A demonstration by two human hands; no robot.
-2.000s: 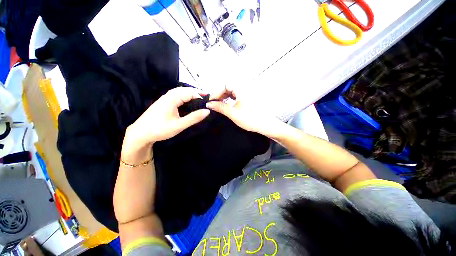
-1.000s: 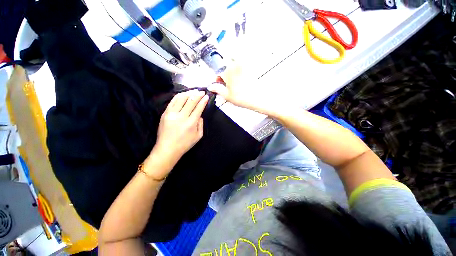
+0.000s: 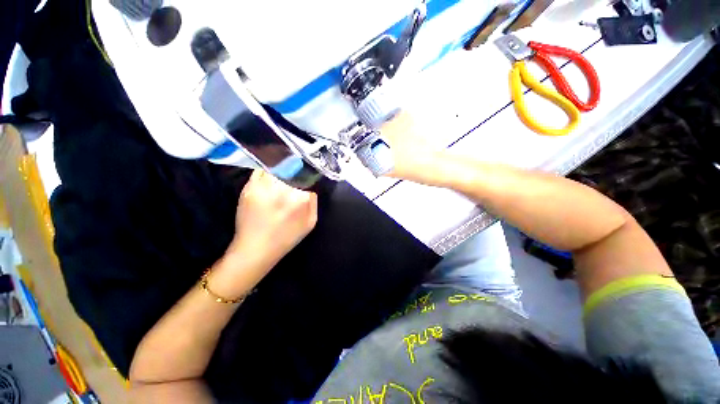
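Note:
The black garment (image 3: 359, 264) spreads from the left over the table edge and my lap. Its upper edge lies at the needle area (image 3: 330, 160) of the white sewing machine (image 3: 296, 51). My left hand (image 3: 276, 211), with a thin bracelet at the wrist, is curled on the cloth just left of the needle area. Its fingertips are hidden behind the machine's shiny metal part. My right hand (image 3: 404, 154) is beside the grey knob right of the needle area. It is washed out by light, and its fingers and any hold cannot be made out.
Scissors (image 3: 555, 88) with one red and one yellow handle lie on the table, right of the machine. A small black device (image 3: 628, 30) is at the far right. A brown board (image 3: 59, 296) with yellow tape runs along the left. Dark plaid cloth (image 3: 659, 166) is below the table at right.
The view has shifted, with the machine now larger. The garment edge, earlier pinched between both hands, is now at the needle area. My left hand has curled; my right hand has moved beside the knob.

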